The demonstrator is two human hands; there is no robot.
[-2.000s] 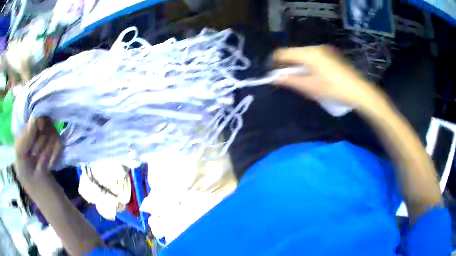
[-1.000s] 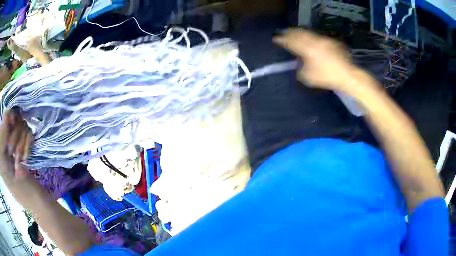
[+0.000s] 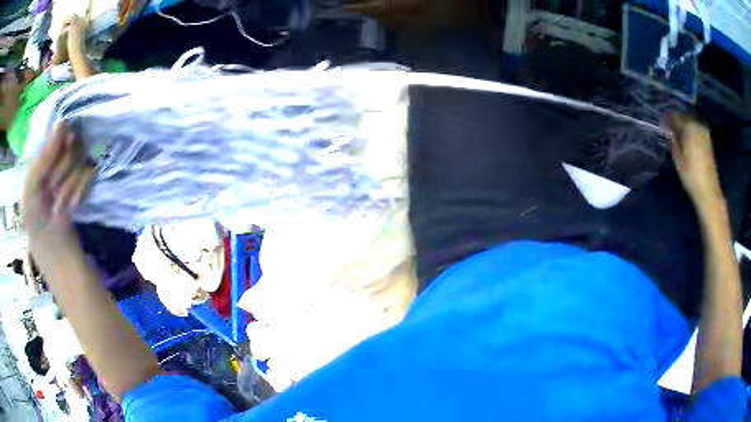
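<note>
A thick bundle of white to pale lilac cords (image 3: 239,148) stretches across the left half of the view, blurred. My left hand (image 3: 62,177) grips its far left end. One white cord (image 3: 527,92) runs from the bundle's upper edge over my dark-clothed lap to the right. My right hand (image 3: 688,136) holds this cord's end at the right; the fingertips are blurred. Cream fabric (image 3: 329,297) lies under and below the bundle, beside my lap.
A white triangle (image 3: 597,185) shows between my dark-clothed thighs. Blue plastic crates (image 3: 245,280) and a cream piece with dark straps (image 3: 177,264) are at lower left. A person in green (image 3: 33,107) is at upper left. White cords (image 3: 677,37) hang from the blue-edged table at upper right.
My right hand has moved far to the right, drawing one cord out long and nearly straight. My left hand still holds the bundle. The white triangle now shows uncovered.
</note>
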